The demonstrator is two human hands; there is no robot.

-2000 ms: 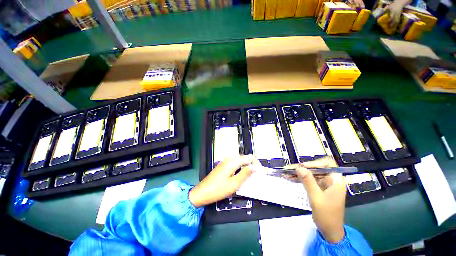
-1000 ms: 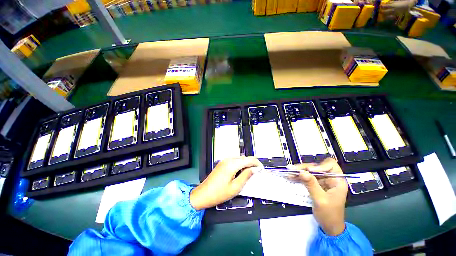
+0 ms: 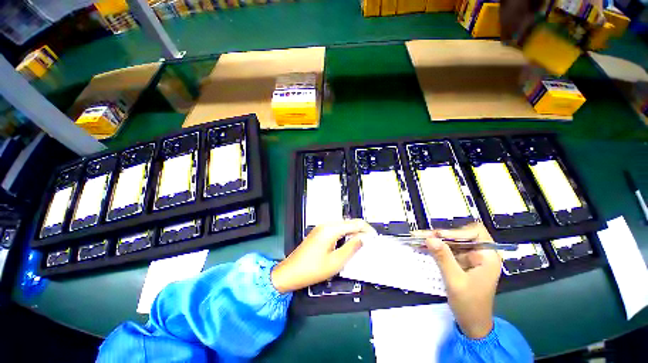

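My left hand (image 3: pixel 323 255) pinches the upper left corner of a white liner sheet (image 3: pixel 394 267) over the near edge of the right foam phone tray (image 3: pixel 444 142). My right hand (image 3: pixel 465 273) holds metal tweezers (image 3: pixel 472 245) nearly level, their tips pointing left at the sheet's top edge near my left fingers. Whether a sticker is on the tips cannot be seen. Five black phone frames with white batteries (image 3: pixel 386 193) lie in the upper right tray. The sheet and hands hide parts of the lower tray.
A second stacked tray pair (image 3: pixel 146 177) is at left. White papers (image 3: pixel 408 333) lie near me and at right (image 3: pixel 625 266). A marker (image 3: pixel 637 195) lies far right. Beyond are cardboard sheets (image 3: pixel 472 78) with yellow boxes (image 3: pixel 295 99). A blurred hand holds a yellow block (image 3: pixel 551 51) at top right.
The cardboard sheets and yellow boxes on the far side have shifted right. My right hand has moved slightly right with the tweezers. My left hand has stayed nearly still. The other person's hand has moved nearer.
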